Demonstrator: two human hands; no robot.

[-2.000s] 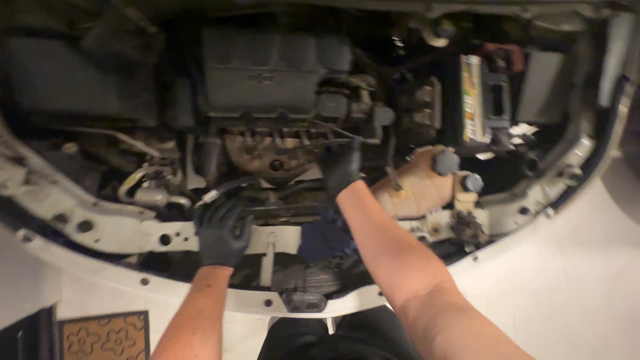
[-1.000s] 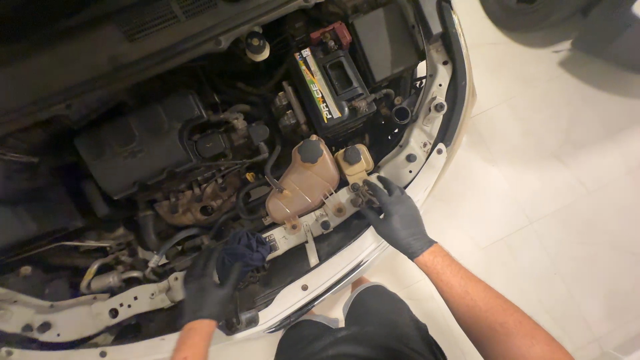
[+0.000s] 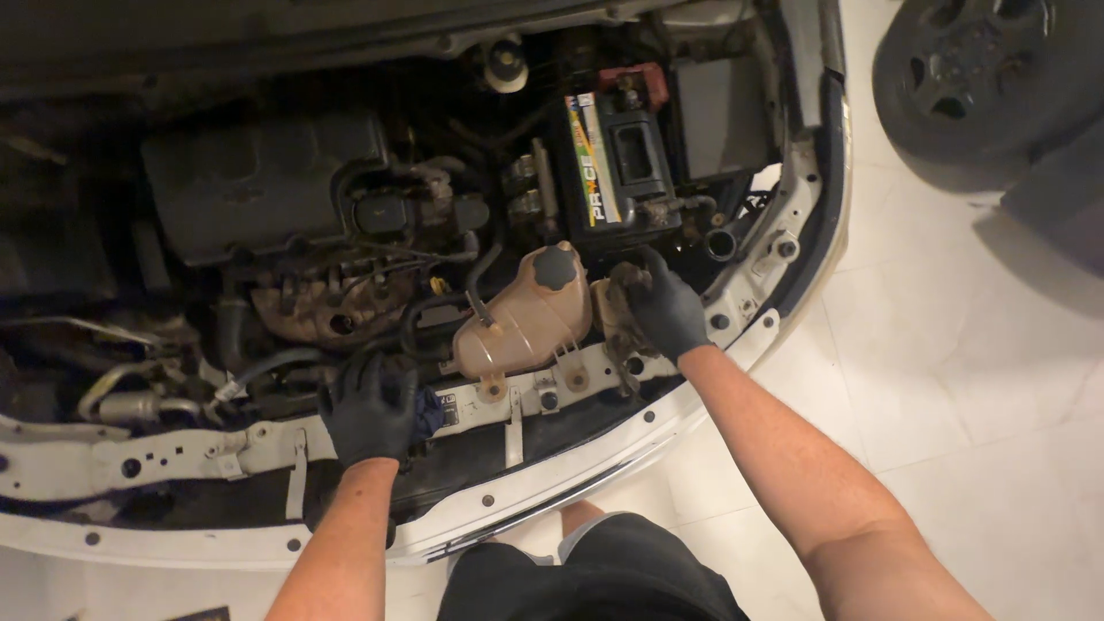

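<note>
Both my hands wear black gloves. My left hand rests at the white radiator support, against a dark blue cloth; whether its fingers grip the cloth cannot be told. To the right, my right hand is at the brown, dirty small reservoir, its fingers around the top; the cap of that reservoir is hidden. Between my hands sits the brownish translucent coolant expansion tank with its black cap on.
Behind my right hand stands the car battery with a red terminal cover. The black engine cover and the rusty exhaust manifold shield lie at the left. An open pipe end is near the right fender. A wheel lies on the tiled floor.
The view has swung toward the battery side since two seconds ago. My right hand has gone from the engine's front to the small reservoir, whose cap showed one second ago and is now hidden.
</note>
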